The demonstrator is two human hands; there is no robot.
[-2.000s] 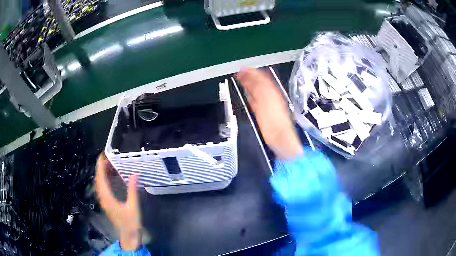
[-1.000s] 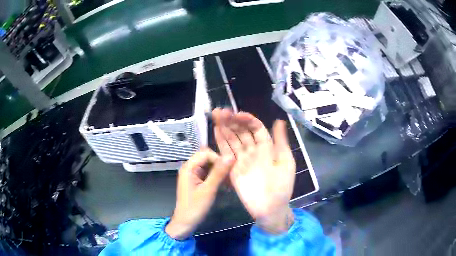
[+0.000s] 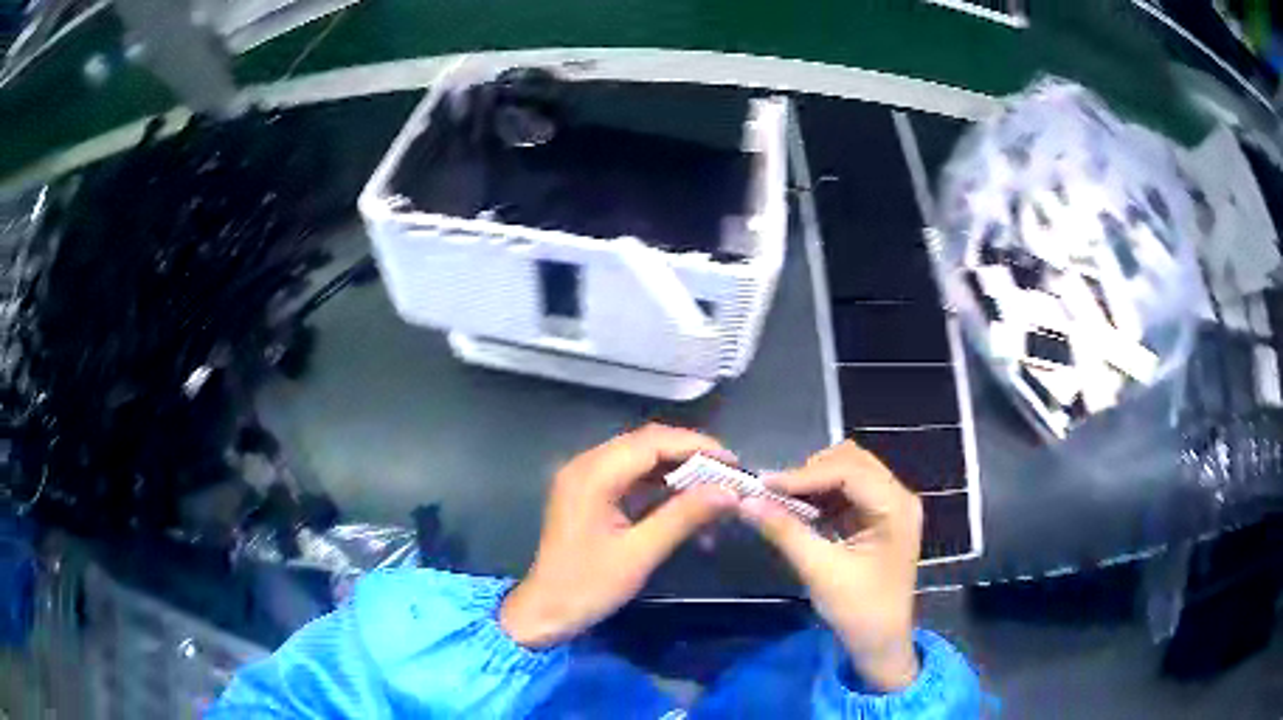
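My left hand (image 3: 619, 521) and my right hand (image 3: 851, 542) are close together near the front edge of the bench. Both pinch a small white panel (image 3: 725, 485) between thumbs and fingers, seen nearly edge-on; its far side is hidden. The white housing (image 3: 479, 281) stands beyond my hands on the bench, open side up with a black interior. A dark window and a slanting white strip show on its near side. A long strip of black adhesive pads (image 3: 894, 331) with white edges lies to the right of the housing.
A clear plastic bag of panels (image 3: 1076, 303) lies right of the strip. A tangled heap of black cables (image 3: 155, 296) covers the left side. A green conveyor belt (image 3: 704, 28) with a pale edge runs behind the bench.
My hands, with no panel visible in them one second ago, now hold the small white panel. The housing, strip and bag sit further right in the view, as the camera has turned.
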